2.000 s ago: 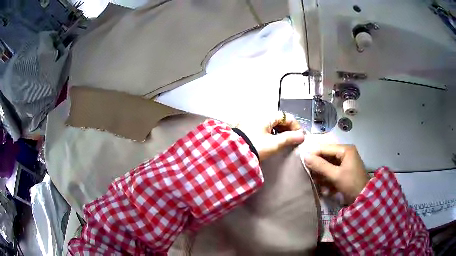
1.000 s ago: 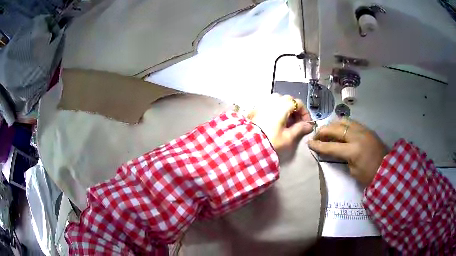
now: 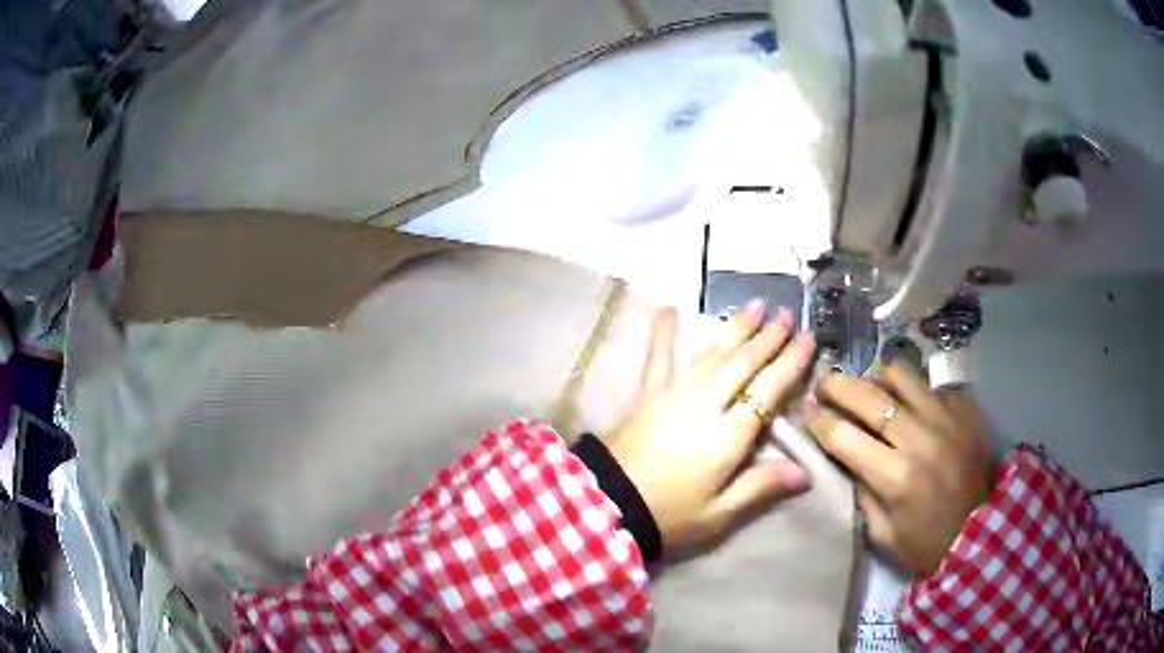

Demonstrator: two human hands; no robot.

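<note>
A large beige trouser panel (image 3: 434,319) covers the left and front of the table, with a golden-tan seam (image 3: 594,344) across it and a brown cloth piece (image 3: 230,271) at its left. My left hand (image 3: 715,427) lies flat on the panel with fingers spread, fingertips just left of the presser foot (image 3: 836,313). My right hand (image 3: 900,453) is at the panel's right edge, in front of the foot, fingers bent down on the cloth. Its fingertips are partly hidden, so a pinch cannot be told. The needle is not clearly visible.
The white sewing machine head (image 3: 996,140) stands at the upper right, with a tension dial (image 3: 951,319) beside the foot. A dark wire guide (image 3: 706,268) stands left of the foot. Cloth heaps (image 3: 51,217) lie at the far left. A printed ruler strip (image 3: 881,625) shows at the front.
My left hand has gone from pinching the edge to lying flat with fingers spread. My right hand stays near the edge, fingers lower. The tan seam has come into view; the machine head appears larger.
</note>
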